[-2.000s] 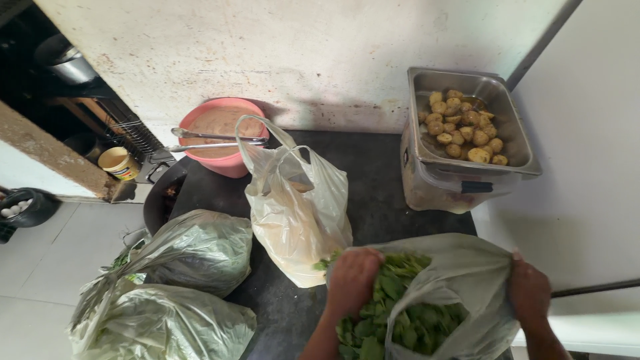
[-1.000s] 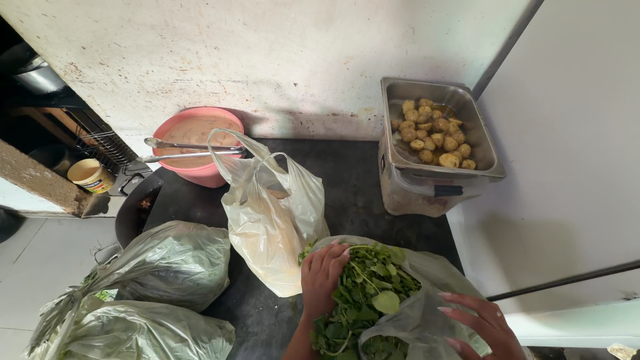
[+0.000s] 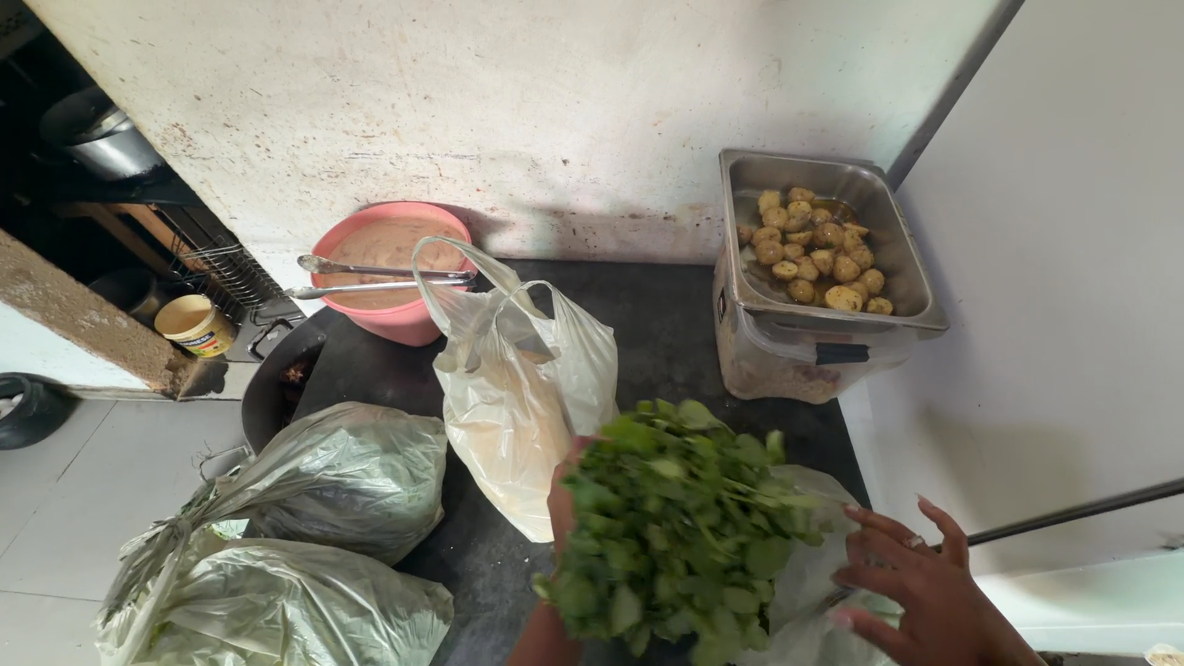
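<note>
A large bunch of leafy greens fills the lower middle of the view, raised over the dark table. My left hand grips it from the left side, mostly hidden behind the leaves. To the right, a thin translucent plastic bag lies under and beside the greens. My right hand, with a ring on one finger, is spread over that bag, its fingers apart; whether a fingertip touches the plastic is unclear. A white plastic carrier bag with upright handles stands just left of the greens.
Metal tongs rest across a pink bucket of pinkish liquid. Two filled plastic bags lie left on the black table. Potatoes sit in a steel pan on a lidded plastic container against the wall.
The greens, inside the opened bag earlier, have been lifted up in my left hand. My right hand held the bag's edge two seconds ago and now has its fingers spread.
</note>
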